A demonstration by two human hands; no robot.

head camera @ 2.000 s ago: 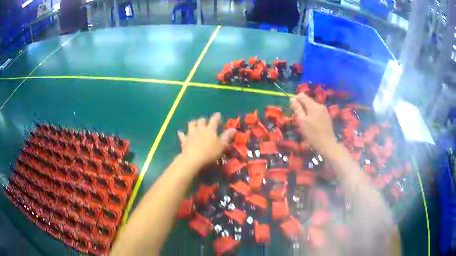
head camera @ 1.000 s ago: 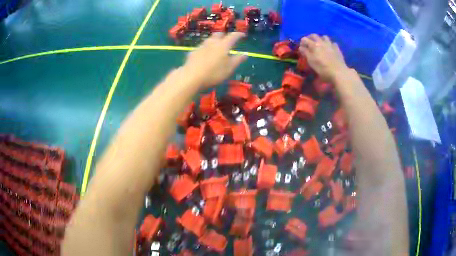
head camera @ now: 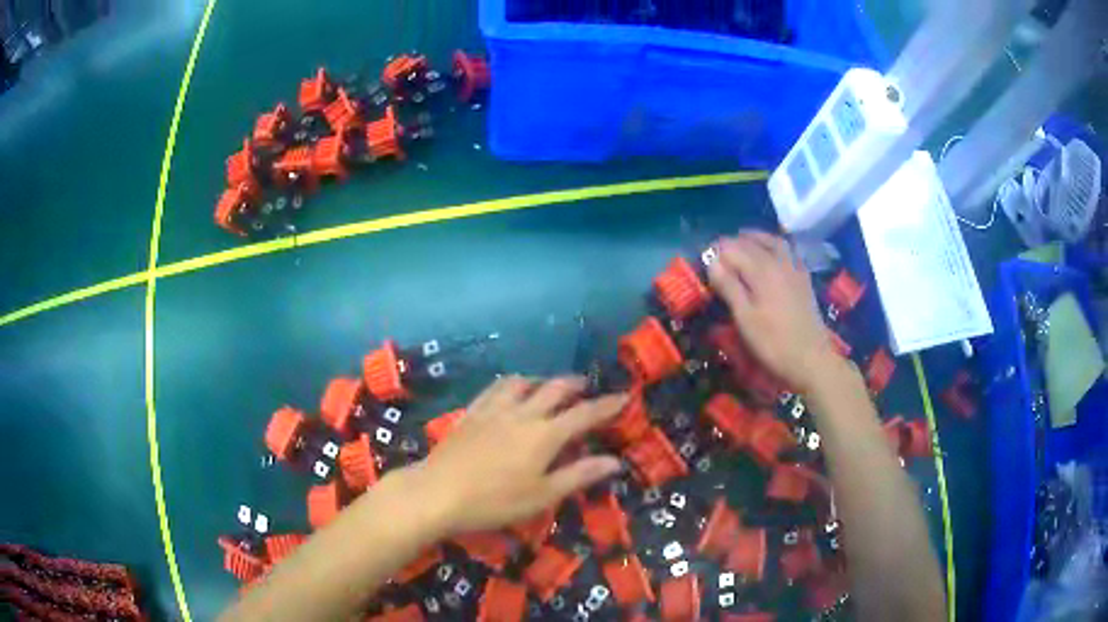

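Note:
Many orange connectors (head camera: 605, 520) with black leads and small silver-white squares lie in a loose heap on the green table in front of me. My left hand (head camera: 516, 452) is over the heap's middle, palm down, fingers apart, touching or just above connectors; whether it grips one is hidden. My right hand (head camera: 768, 292) is at the heap's upper right, fingers bent down beside an orange connector (head camera: 683, 288); its fingertips are partly hidden. No tool shows in either hand.
A blue bin (head camera: 632, 103) stands at the back. A smaller connector group (head camera: 292, 158) lies left of it. A white device (head camera: 838, 146) and white sheet (head camera: 923, 261) are at right, near another blue bin (head camera: 1015, 401). An orderly orange block (head camera: 67, 589) shows at lower left.
The view has shifted and turned. Both hands have come back from the heap's far side, near the back group and blue bin, and now lie over the heap. The orderly block has mostly left the picture.

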